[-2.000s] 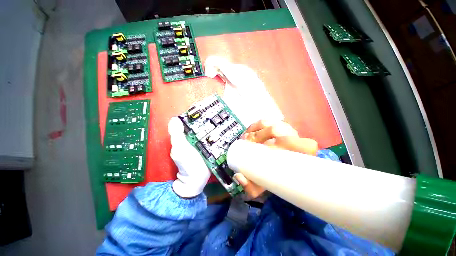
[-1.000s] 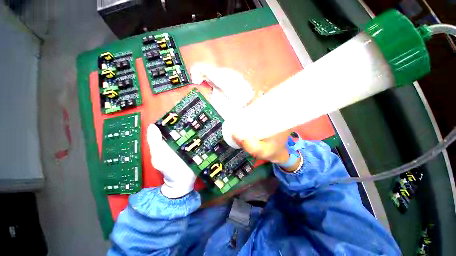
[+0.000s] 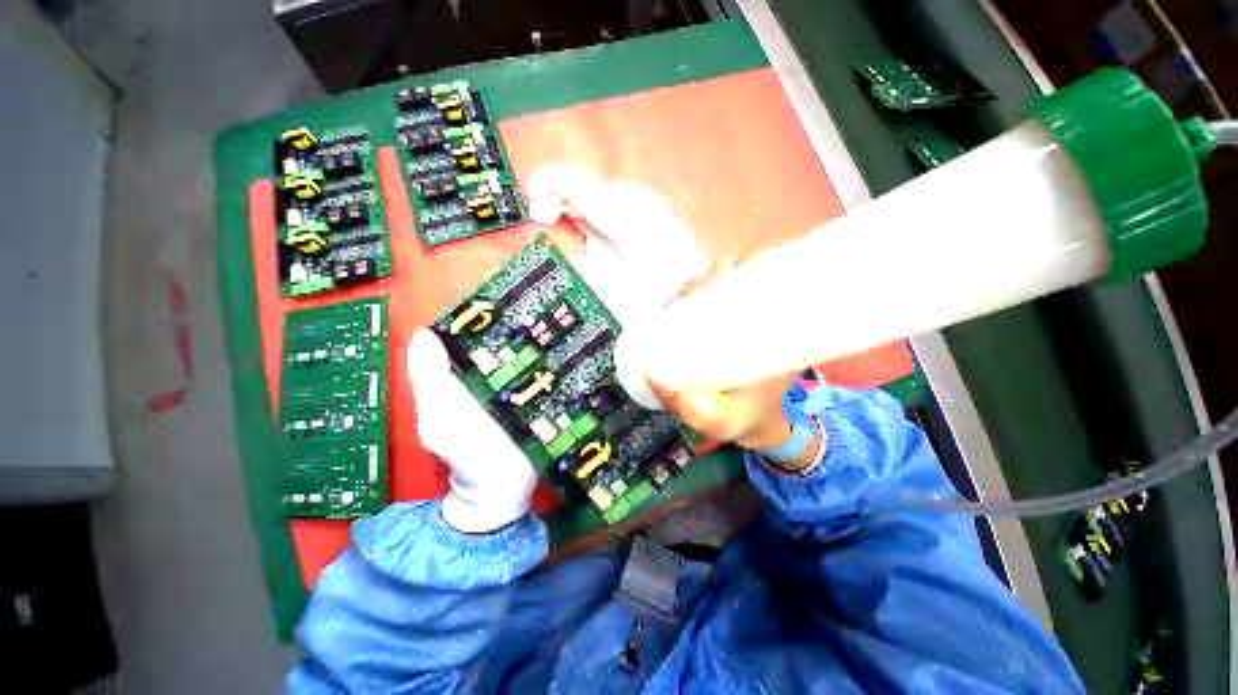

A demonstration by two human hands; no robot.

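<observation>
My left hand (image 3: pixel 469 441), in a white glove, holds a green populated circuit board (image 3: pixel 564 380) by its left edge, tilted above the mat. The board carries black parts, yellow-marked parts and light-green blocks. My right hand (image 3: pixel 740 407) looks bare and grips the front of a fat white dispensing syringe (image 3: pixel 896 251) over the board's right part. The syringe's green cap (image 3: pixel 1124 174) points up and right, with a clear hose (image 3: pixel 1222 132) at its rear. The syringe tip is hidden, so contact with the board cannot be told.
Two populated boards (image 3: pixel 333 211) (image 3: pixel 459 163) and a flat plain green board (image 3: pixel 334 407) lie on the red mat (image 3: pixel 679 122). A crumpled white sheet (image 3: pixel 618 224) lies behind the held board. A dark green conveyor (image 3: pixel 1005 367) on the right carries several boards. A black box stands behind.
Since two seconds ago, the held board has turned, showing its yellow-marked parts, and the syringe's rear has swung from lower right to upper right. In the last second, both moved only slightly.
</observation>
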